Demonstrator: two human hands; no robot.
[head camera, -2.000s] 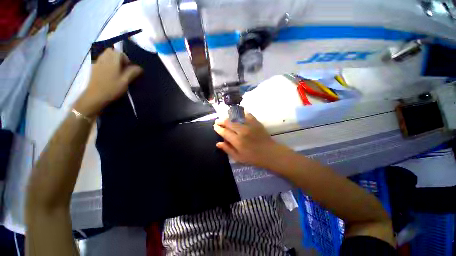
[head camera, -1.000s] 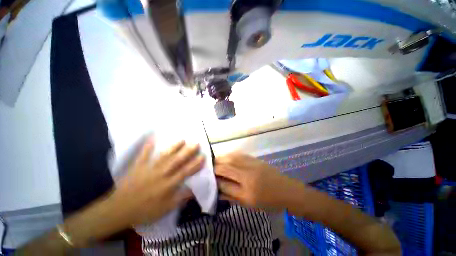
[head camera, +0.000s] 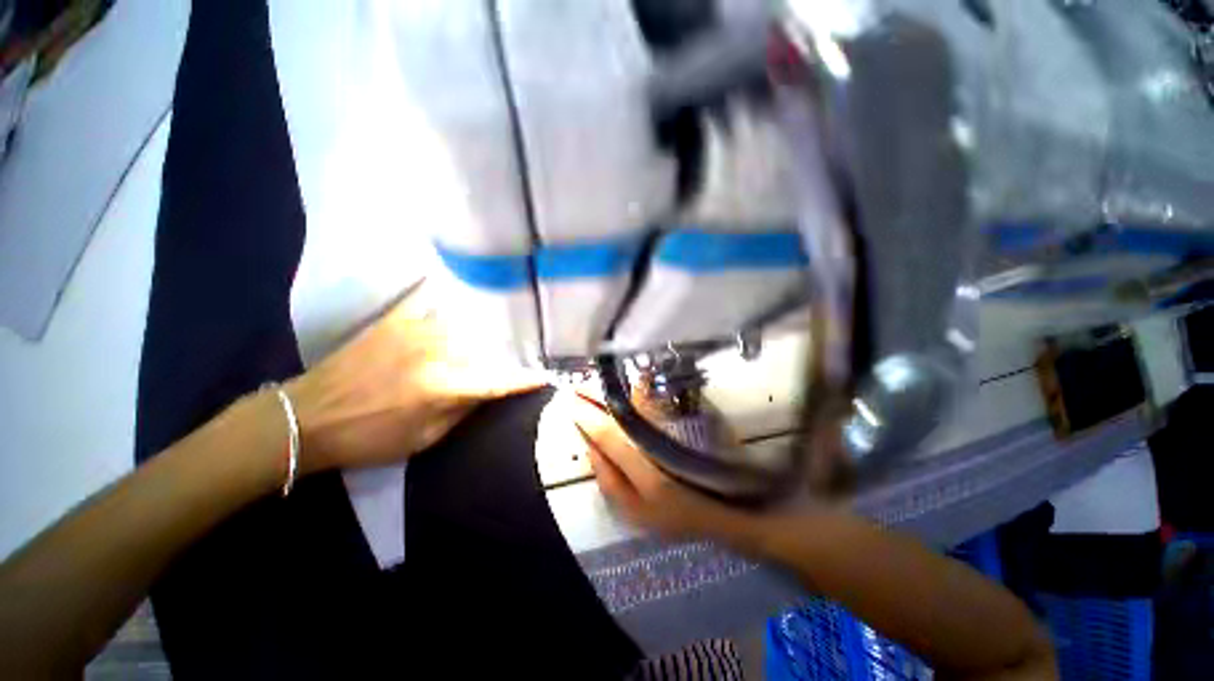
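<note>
The black panel (head camera: 226, 306) lies on the table left of the sewing machine and hangs over the front edge. A light panel (head camera: 340, 146) lies beside and partly on it, overexposed near the machine. My left hand (head camera: 386, 379) presses the fabric flat, its fingertips by the presser foot (head camera: 566, 373). My right hand (head camera: 626, 466) has its fingertips at the fabric edge just in front of the presser foot; part of it is behind a blurred dark loop. The sewing machine head (head camera: 639, 253) fills the upper middle, blurred.
Stacked light pieces (head camera: 73, 173) lie at the far left. A blurred grey object and dark loop (head camera: 892, 240) cover the machine's right side. A small dark framed panel (head camera: 1092, 379) is on the bed at right. Blue crates (head camera: 832, 645) stand below the ruler-marked table edge (head camera: 932, 499).
Both hands have moved up to the presser foot from the table's front edge. More black fabric now shows in front of the machine. The view has shifted, and the machine head looks larger and blurred.
</note>
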